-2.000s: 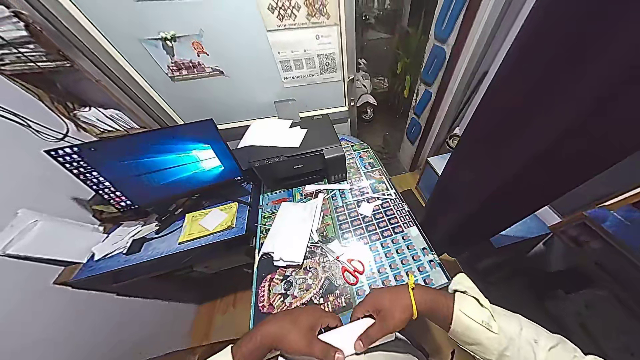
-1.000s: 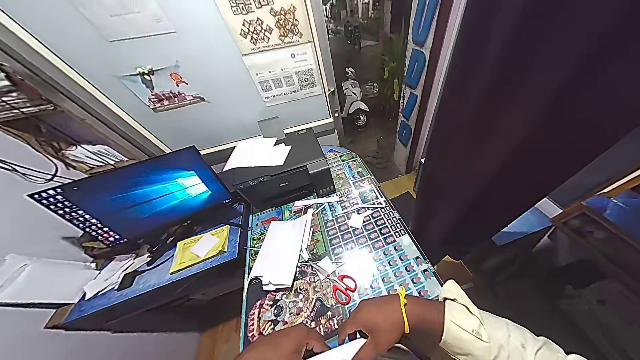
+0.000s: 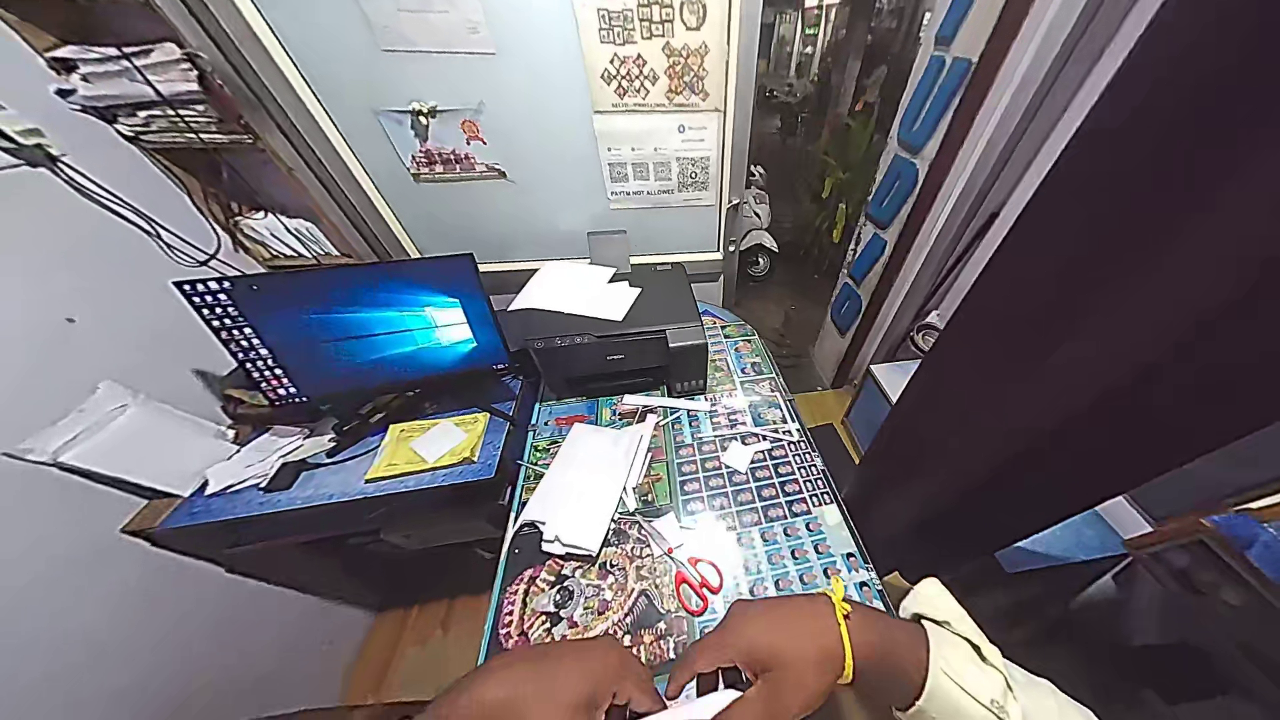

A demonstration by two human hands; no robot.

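Note:
At the bottom edge of the head view, my left hand (image 3: 560, 682) and my right hand (image 3: 765, 650) come together on a piece of white paper (image 3: 705, 706), mostly cut off by the frame. A yellow thread is tied round my right wrist. Just beyond my hands, scissors with red handles (image 3: 698, 583) lie on the glass-topped table (image 3: 655, 606), which has small portrait photos and a colourful picture under it. A stack of white paper (image 3: 585, 482) rests left of the scissors, and a small white scrap (image 3: 740, 455) lies farther back.
A black Epson printer (image 3: 615, 345) with loose sheets on top stands at the table's far end. To the left, a monitor (image 3: 350, 325) and a yellow packet (image 3: 425, 445) sit on a blue desk. A dark curtain (image 3: 1060, 280) hangs at the right, beside the doorway.
Both hands have stayed together on the white paper, which shows less now than two seconds ago as they sit lower in view. The scissors and the paper stack have not moved on the table.

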